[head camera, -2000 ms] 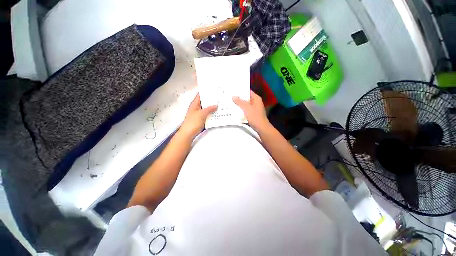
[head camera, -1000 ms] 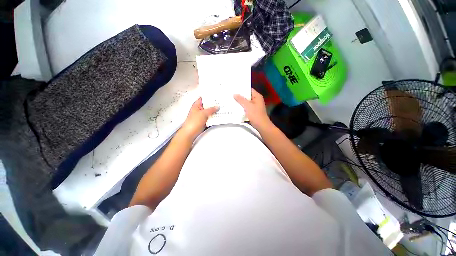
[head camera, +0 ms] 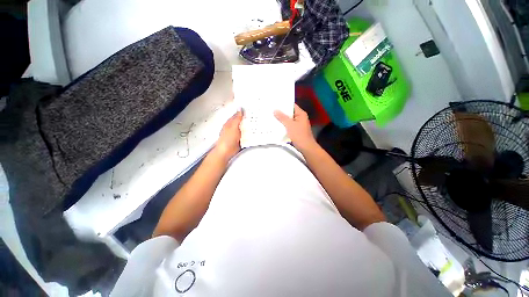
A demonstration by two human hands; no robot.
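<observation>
A white paper sheet (head camera: 264, 96) with faint marks is held in front of my body at the table's edge. My left hand (head camera: 232, 133) grips its lower left edge. My right hand (head camera: 296, 126) holds its lower right side, the thumb on top of the sheet. Both hands are bare. The steam iron (head camera: 270, 51) with its wooden handle (head camera: 263, 33) sits just beyond the sheet's top edge. A speckled grey tweed garment (head camera: 119, 96) lies over the navy padded board (head camera: 202, 55) on the left.
The white table (head camera: 156, 156) has loose threads on it. Checked cloth (head camera: 322, 29) lies beside the iron. A green bin (head camera: 359, 98) holds a small black device (head camera: 379, 80) and a card. A black floor fan (head camera: 475, 180) stands right. Dark grey cloth (head camera: 29, 145) hangs left.
My left thumb has moved from on top of the sheet to its left edge. The table, iron and bin appear shifted slightly to the right in view.
</observation>
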